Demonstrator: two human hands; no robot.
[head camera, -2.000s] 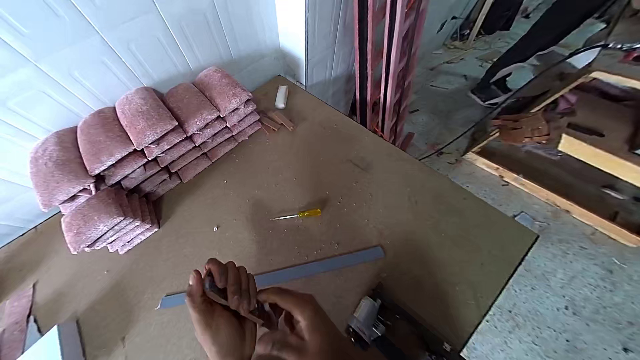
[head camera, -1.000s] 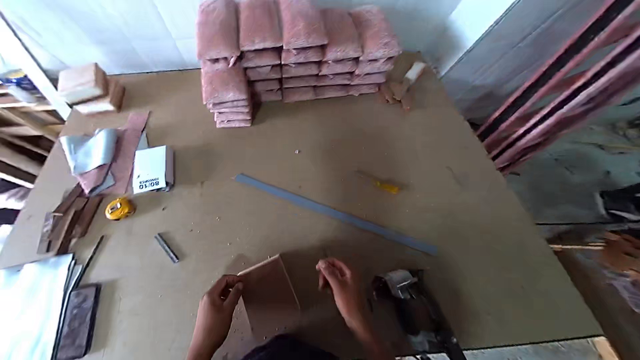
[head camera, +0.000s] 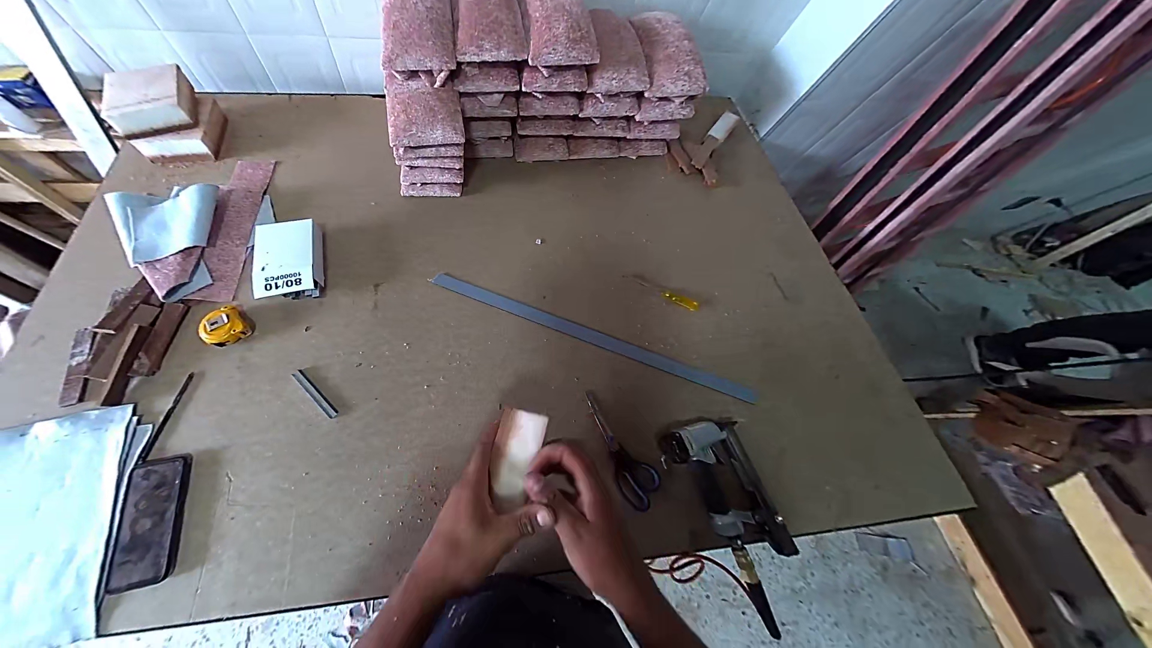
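A small block with a pale face and reddish-brown edge (head camera: 520, 443) is held near the table's front edge. My left hand (head camera: 477, 513) grips it along its left side. My right hand (head camera: 576, 504) has curled fingers at its lower right corner; whether they pinch anything is hidden. Right of the hands lie scissors (head camera: 630, 472) with dark handles, then a pneumatic stapler (head camera: 733, 481). A grey metal strip (head camera: 594, 337) lies diagonally beyond them, with a yellow-handled screwdriver (head camera: 679, 300) past it. A short strip of staples (head camera: 314, 393) lies to the left.
Stacked reddish padded pieces (head camera: 544, 85) stand by the wall. On the left are a staple box (head camera: 283, 261), yellow tape measure (head camera: 225, 325), brown offcuts (head camera: 121, 346), folded fabric (head camera: 166, 225), smartphone (head camera: 148, 522) and grey sheets (head camera: 58, 504). A red hose (head camera: 688, 565) hangs off the front edge.
My hands have come together on the block; a second ago they were apart, the left on a brown-faced piece. Its pale face now shows. The scissors are now visible beside my right hand.
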